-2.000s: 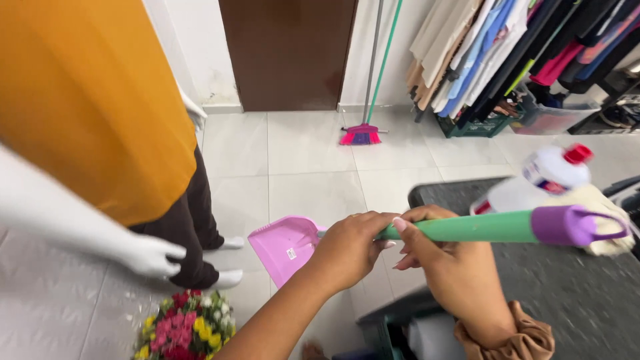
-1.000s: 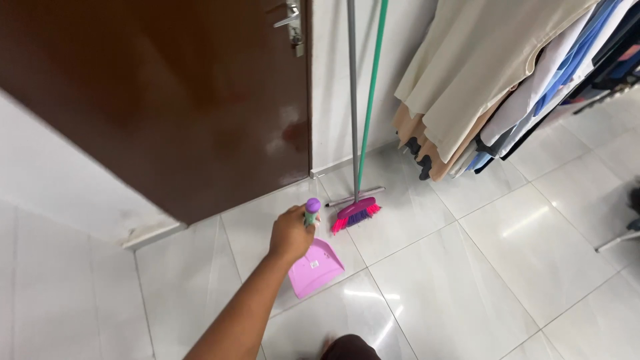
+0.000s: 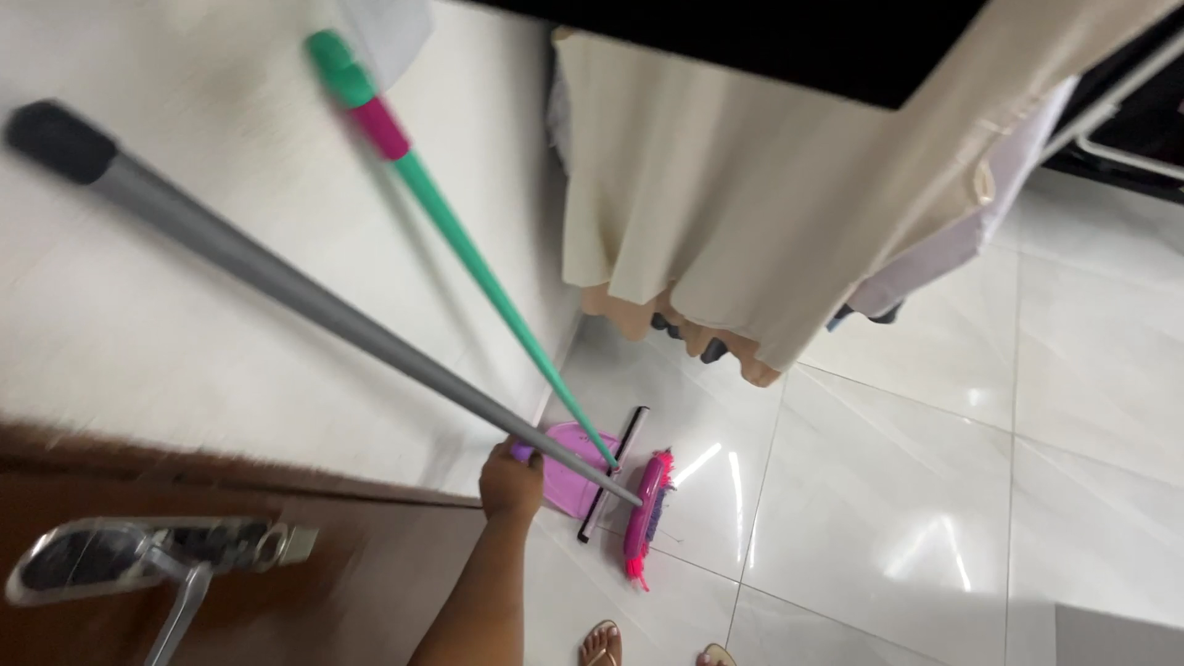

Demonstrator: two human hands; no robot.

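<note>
My left hand (image 3: 511, 483) is low by the wall, closed around the purple top of the dustpan's handle (image 3: 522, 452). The pink dustpan (image 3: 572, 470) rests on the floor against the wall, partly behind the poles. A broom with pink and purple bristles (image 3: 648, 513) stands in front of it, its grey pole (image 3: 314, 301) leaning on the wall and passing close to my fingers. Beside it, a floor squeegee (image 3: 632, 433) with a green pole (image 3: 481, 273) leans the same way. My right hand is out of view.
Beige and other garments (image 3: 721, 194) hang low at the upper right, near the wall corner. A brown door (image 3: 370, 573) with a metal lever handle (image 3: 180, 578) is at the lower left. My sandalled feet (image 3: 602, 645) show at the bottom edge on the tiled floor.
Two seconds ago both hands held the dustpan's handle beside a mannequin. The dustpan has moved from the tiles in front of the broom to behind the poles at the wall. The view has turned strongly.
</note>
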